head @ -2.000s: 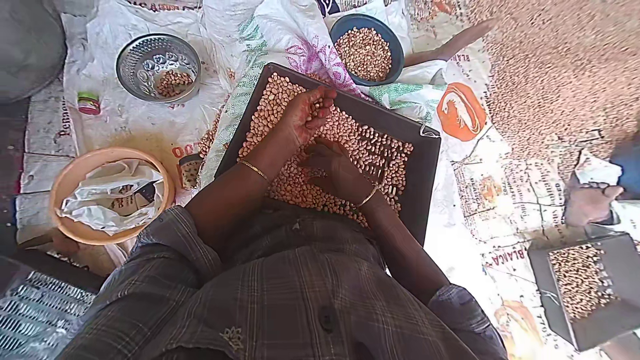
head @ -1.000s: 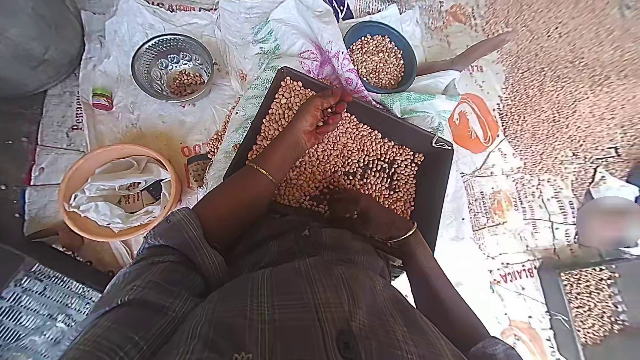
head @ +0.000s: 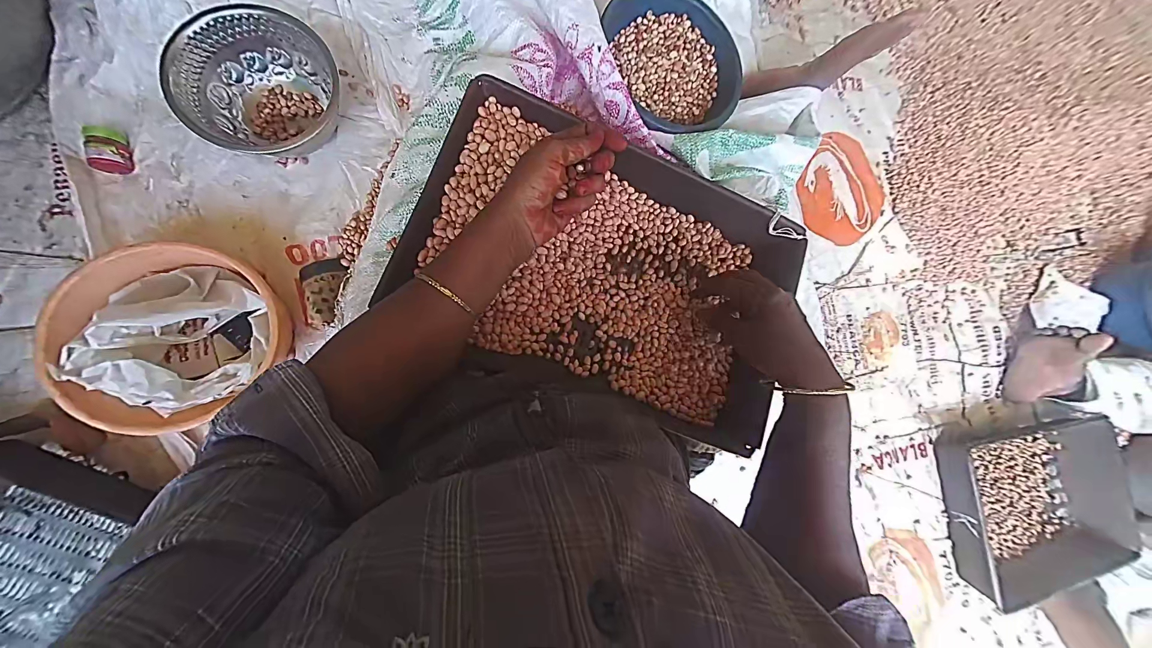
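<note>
A dark metal tray point(head: 778, 243) lies slanted in my lap, covered with a layer of shelled peanuts point(head: 540, 297) that thins to bare dark patches in places. My left hand point(head: 562, 175) is over the tray's far part, palm partly up, its fingers curled around a few peanuts. My right hand point(head: 751, 319) is at the tray's right side, fingers bent down at the peanuts; whether it holds any is hidden. Each wrist wears a thin bangle.
Ahead stand a perforated metal bowl point(head: 171, 85) and a dark blue bowl point(head: 733, 76), both with peanuts. An orange basin point(head: 54, 360) is at left. Printed sacks cover the ground. At right are another person's hand point(head: 1048, 364), a second tray point(head: 1093, 517) and spread peanuts point(head: 1008, 135).
My right hand has moved from the tray's near middle to its right side. My left hand stays over the far part, still curled.
</note>
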